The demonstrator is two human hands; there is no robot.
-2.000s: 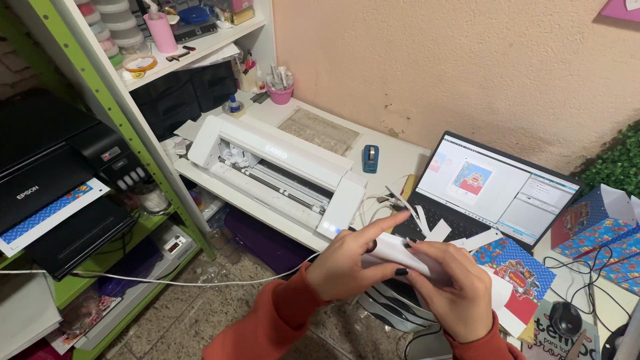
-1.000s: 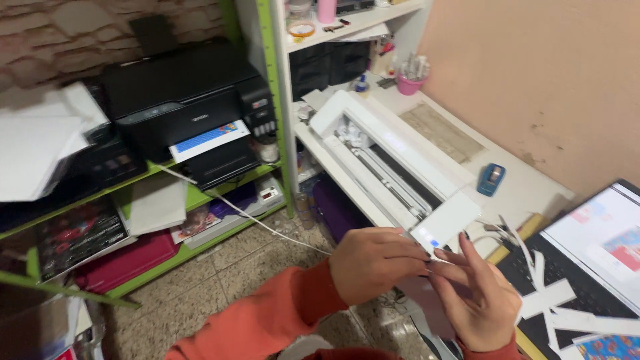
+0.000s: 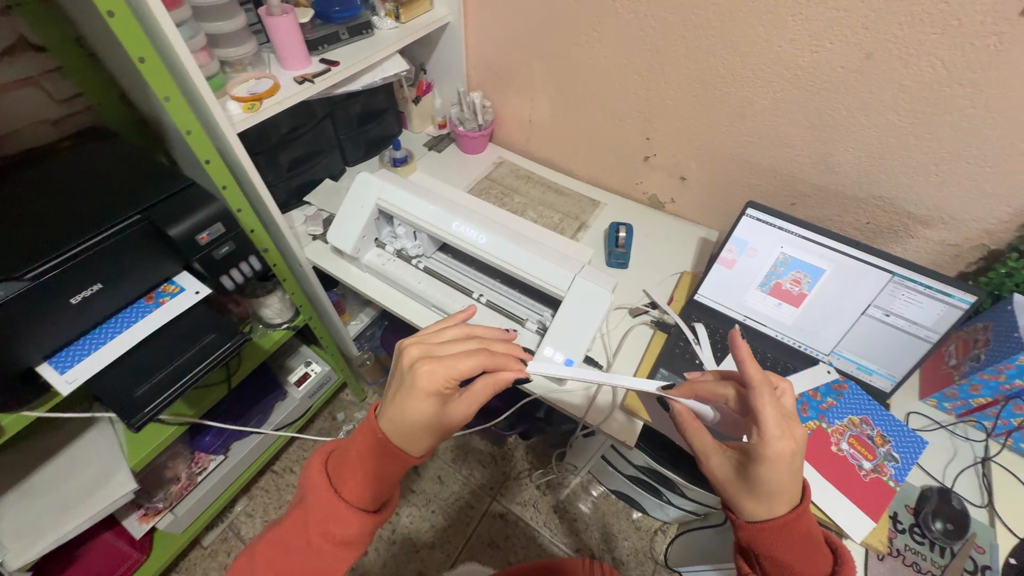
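Between my two hands a narrow folded strip of white paper (image 3: 596, 378) is stretched, in front of the cutting machine. My left hand (image 3: 448, 372) pinches its left end between thumb and fingertips. Thumb and index finger of my right hand (image 3: 740, 424) pinch it near the other end, which curls behind that hand. Just beyond is the white Cameo cutting machine (image 3: 480, 248), with crumpled paper inside its left end. To the right, cut white paper strips (image 3: 700, 344) lie on the keyboard of a laptop (image 3: 832, 288), beside a printed blue and red card sheet (image 3: 860, 448).
A black Epson printer (image 3: 88, 280) with a printed sheet (image 3: 128, 328) in its output stands on the green shelf at left. On the white desk are a blue tape dispenser (image 3: 618, 244), a pink pot (image 3: 472, 136) and cables. A black mouse (image 3: 942, 514) lies at lower right.
My hands were close together on the white paper and are now farther apart, with the strip stretched between them. The view swung left, then back right.
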